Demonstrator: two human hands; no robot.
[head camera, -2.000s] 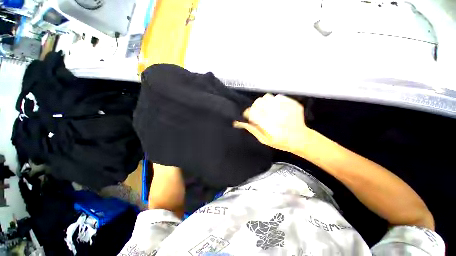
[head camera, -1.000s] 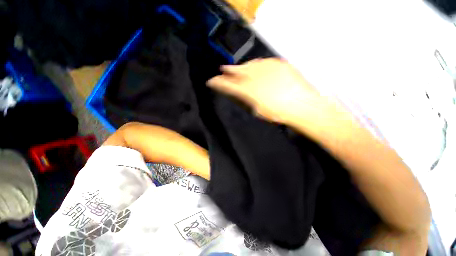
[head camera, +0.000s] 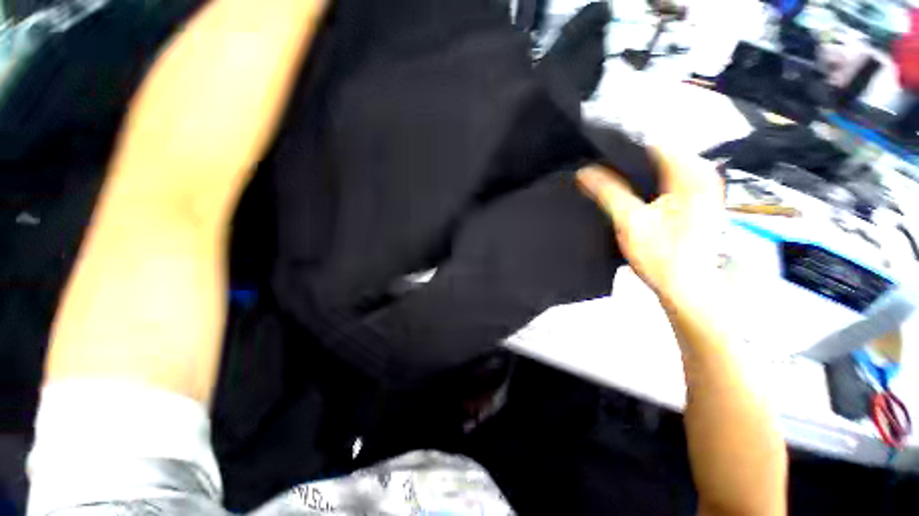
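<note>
A large black garment (head camera: 403, 181) is held up in front of me, spread and blurred, with an opening between its layers. My right hand (head camera: 670, 217) is at its right side, with the thumb on the near face and the fingers partly behind the cloth, gripping its edge. My left forearm runs up the left side of the picture to the top edge. My left hand is out of the picture or hidden there.
The white machine table (head camera: 615, 348) lies behind and right. A machine panel with a blue border (head camera: 836, 274), a dark block (head camera: 849, 388) and red-handled scissors (head camera: 889, 415) are on the right. Black pieces (head camera: 776, 91) lie beyond.
The view has swung to the right, bringing in the panel and scissors. The black garment has risen from my lap. My left arm now reaches upward, and my right hand has the garment's right edge.
</note>
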